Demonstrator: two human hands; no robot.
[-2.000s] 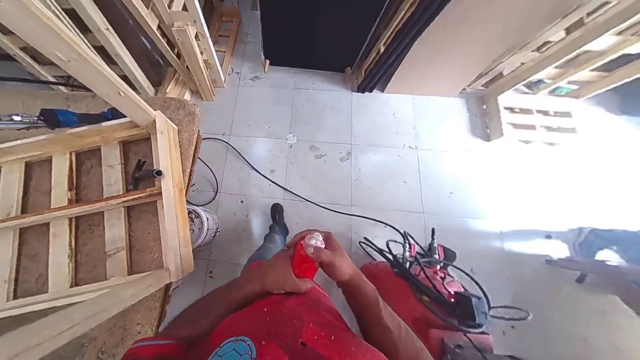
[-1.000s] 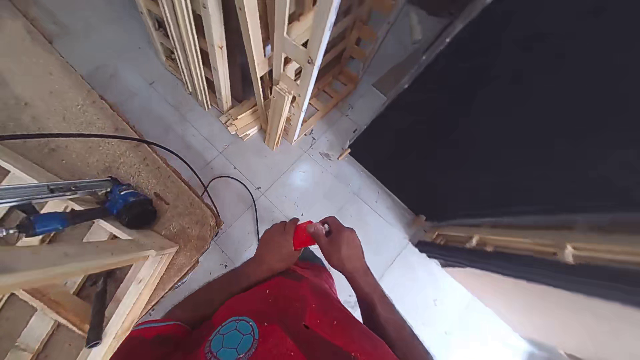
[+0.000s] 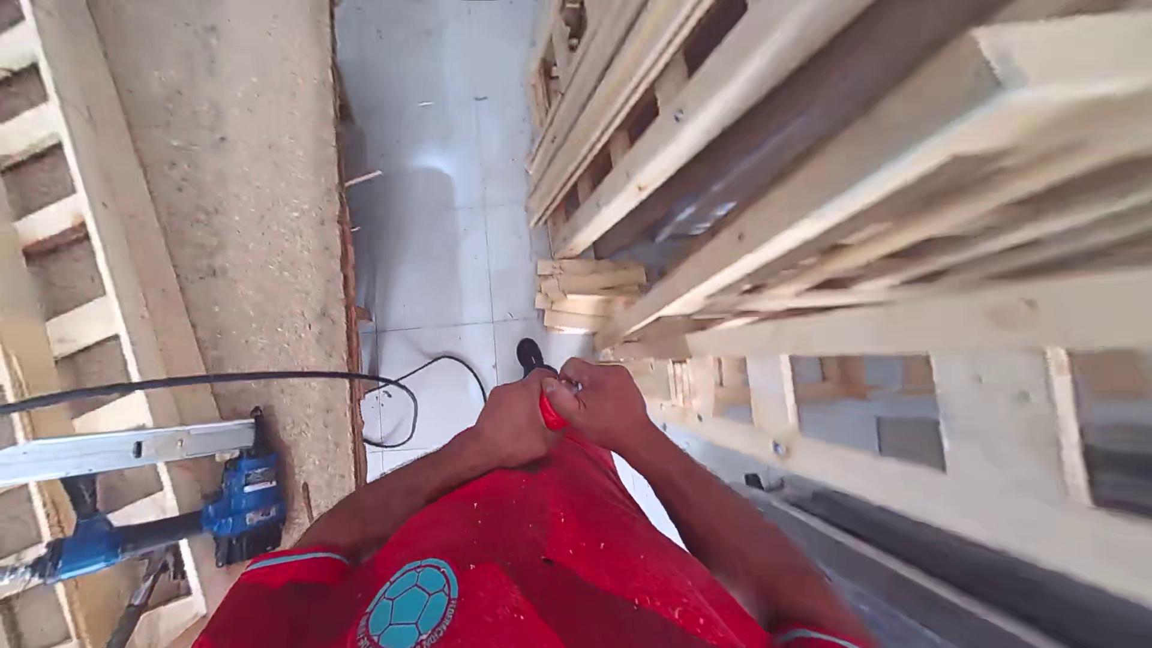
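Note:
A small red object [image 3: 551, 412], mostly covered by my fingers, is held at the middle of my body. My left hand [image 3: 520, 421] is closed around it from the left. My right hand [image 3: 601, 405] grips its top from the right, with the fingers bent over it. The two hands touch each other. What the object is cannot be told from its visible part. A blue pneumatic nailer [image 3: 247, 504] lies at the left on a wooden frame, well apart from my left hand.
A particle board worktop [image 3: 261, 225] carries slatted wooden frames [image 3: 117, 234] and a black hose [image 3: 270, 375]. Tall wooden frames [image 3: 666, 171] lean at the right, beside short wood pieces [image 3: 589, 292] stacked on the tiled floor [image 3: 432, 270].
The view has swung left, toward the worktop and leaning frames. Both hands stay together on the red object. The dark panel seen earlier is out of view.

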